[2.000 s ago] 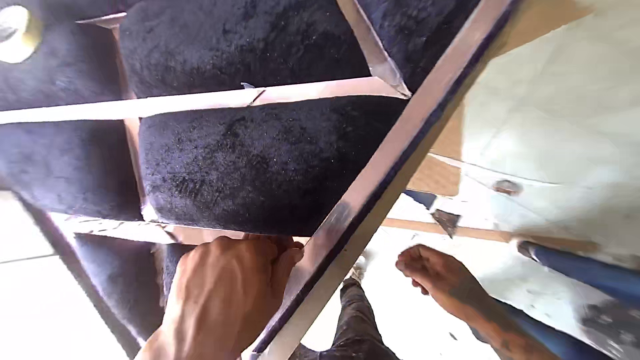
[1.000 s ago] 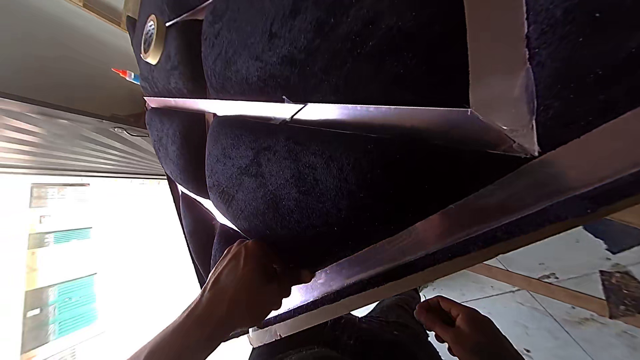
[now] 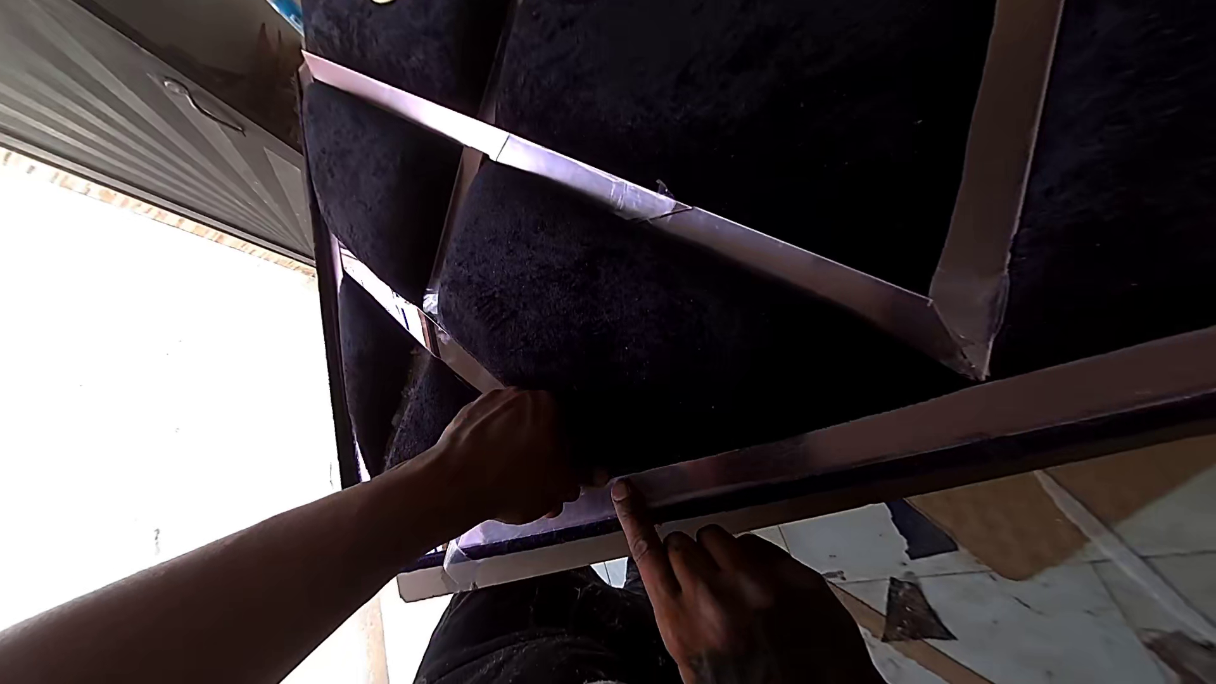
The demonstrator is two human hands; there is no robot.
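Observation:
A large panel of dark purple plush-covered cushions (image 3: 589,285) spreads across the view, divided by shiny metallic-looking strips (image 3: 570,176). My left hand (image 3: 513,456), its fingers curled, presses at the lower edge of a cushion beside the shiny border strip (image 3: 741,465); whether it pinches anything is hidden. My right hand (image 3: 712,579) reaches up from below, its index fingertip touching the border strip just right of the left hand, the other fingers bent. Beneath the border runs a pale outer edge (image 3: 532,565) of the panel.
Below right, the tiled floor (image 3: 1007,627) holds brown board pieces (image 3: 988,522) and dark scraps (image 3: 915,611). My dark-clothed legs (image 3: 541,627) are under the panel's near edge. At the left are a ribbed metal door (image 3: 171,142) with a handle and a bright opening.
My right hand has come up from below the panel, and its index finger now touches the border strip. My left hand stays at the cushion's lower edge. The view has turned and shifted.

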